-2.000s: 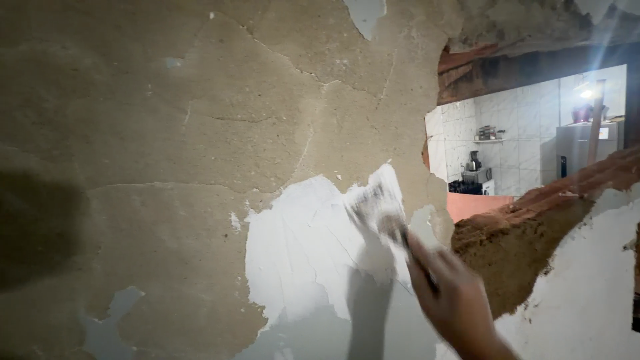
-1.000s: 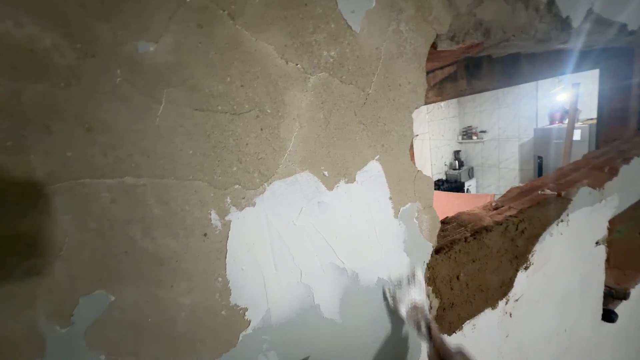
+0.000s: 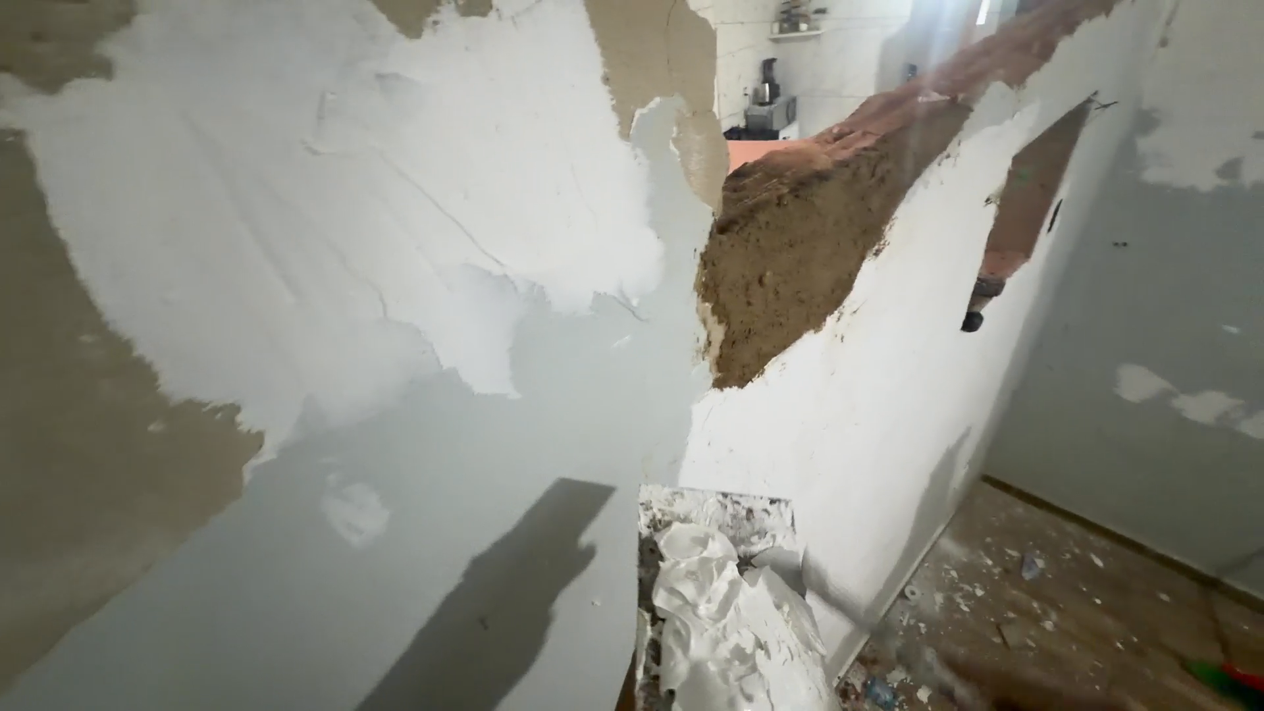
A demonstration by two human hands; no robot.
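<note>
A flat steel trowel blade [image 3: 711, 506] rises from the bottom edge, just right of centre, in the head view. Thick white putty [image 3: 706, 602] is heaped on it. Neither of my hands can be made out; what supports the trowel lies below the frame. A blurred grey shape touches the putty's right side, too unclear to name. Fresh white putty [image 3: 395, 197] covers a broad, ragged patch of wall at the upper left, with ridges and streaks in it. Below it is smooth pale grey wall [image 3: 592, 395], crossed by a dark shadow [image 3: 484, 602].
Bare brown plaster [image 3: 79, 395] borders the patch on the left. A jagged wall opening has exposed brown masonry [image 3: 790, 267] along its lower edge, with a kitchen appliance [image 3: 770, 109] beyond. A smaller hole [image 3: 1032, 197] is farther right. Debris lies on the brown floor [image 3: 987, 612].
My right hand and its putty knife, seen at the patch two seconds ago, are no longer distinguishable. The putty-loaded trowel has come into view. The view has shifted down and right.
</note>
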